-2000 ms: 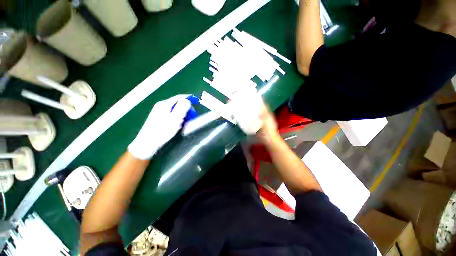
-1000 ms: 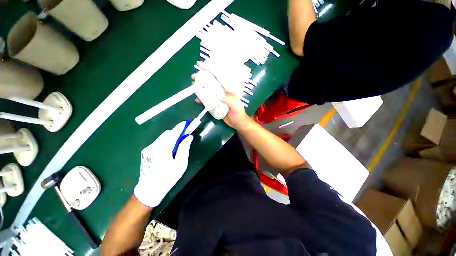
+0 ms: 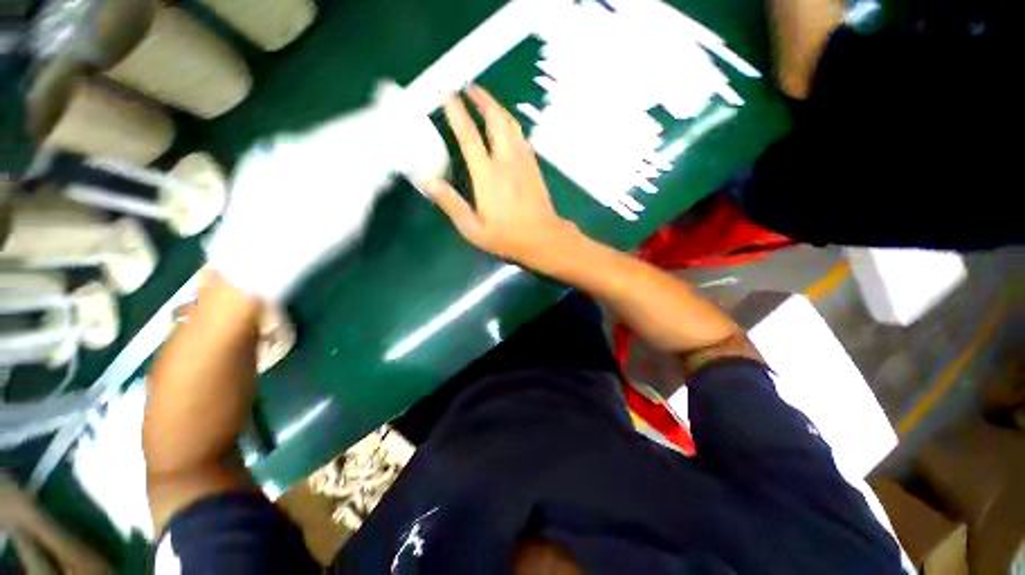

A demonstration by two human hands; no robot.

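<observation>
My left hand [image 3: 315,185], in a white glove, is blurred and stretched over the green bench and the white band. A pale rounded piece [image 3: 422,144], probably a base, shows at its fingertips; whether the glove grips it is unclear. My bare right hand [image 3: 511,197] is beside this piece, fingers spread, the thumb and fingertips close to its edge. Contact is unclear. A heap of white plastic strips [image 3: 613,96] lies beyond my right hand. Another base [image 3: 273,335] is partly hidden by my left wrist. No blue-handled tool shows.
Beige tapered housings [image 3: 180,62] and base-and-strip subassemblies [image 3: 197,193] stand at the far left. More strips [image 3: 112,461] lie at lower left. A carton of loose fittings [image 3: 360,477] is below the bench edge. Another person's arm [image 3: 804,45] is at upper right; a blurred hand shows at lower left.
My gloved hand has moved up and forward to the pale piece. My right hand has opened from around the base. The blue tool and projecting strip no longer show. The view has shifted.
</observation>
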